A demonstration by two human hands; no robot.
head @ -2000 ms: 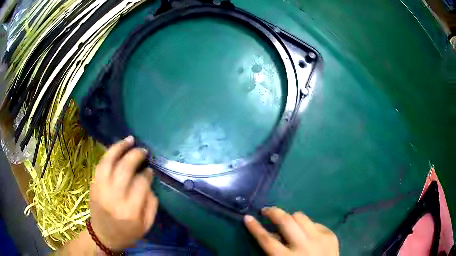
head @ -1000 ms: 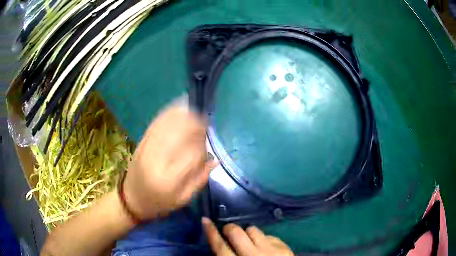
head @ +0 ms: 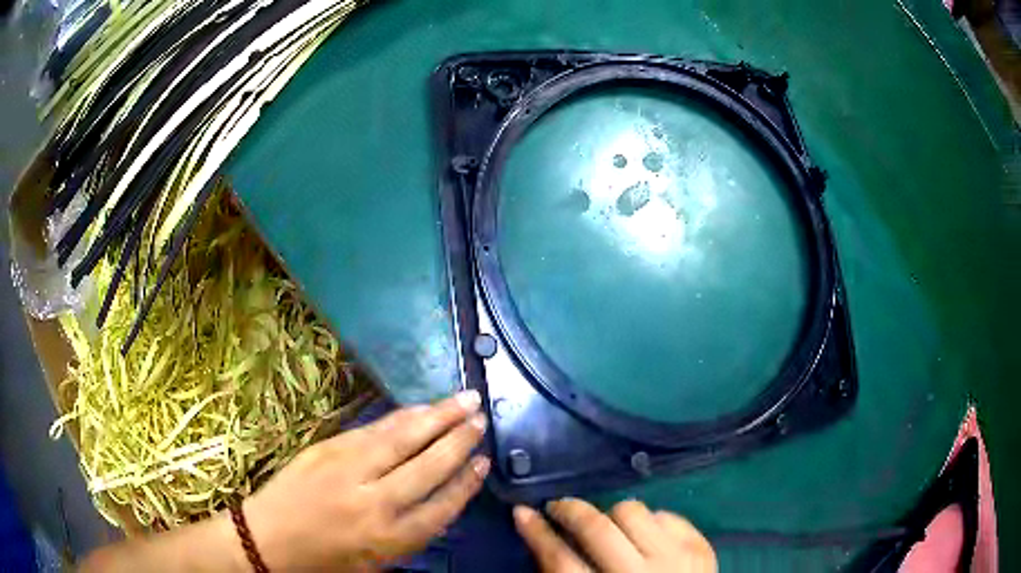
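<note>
The black plastic frame (head: 549, 431) lies on the green table covering, its big round opening showing the green below. My left hand (head: 375, 487) has its fingertips on the frame's left edge near the lower left corner. My right hand (head: 616, 543), cut off by the bottom of the picture, has its fingertips at the frame's bottom edge near the same corner. A thin dark strip lies along the left edge; whether it is foam strip I cannot tell.
A strip bundle (head: 185, 106) fans out at the upper left. Below it, yellow liners (head: 190, 403) fill a cardboard box (head: 47, 347). Clear plastic (head: 39, 263) lies at far left. Another black frame (head: 940, 492) lies over a pink sheet (head: 985, 526) at lower right.
The frame has turned and shifted right since two seconds ago. My left hand, blurred over the left edge a second ago, has moved down to near the corner. My right hand has shifted slightly right.
</note>
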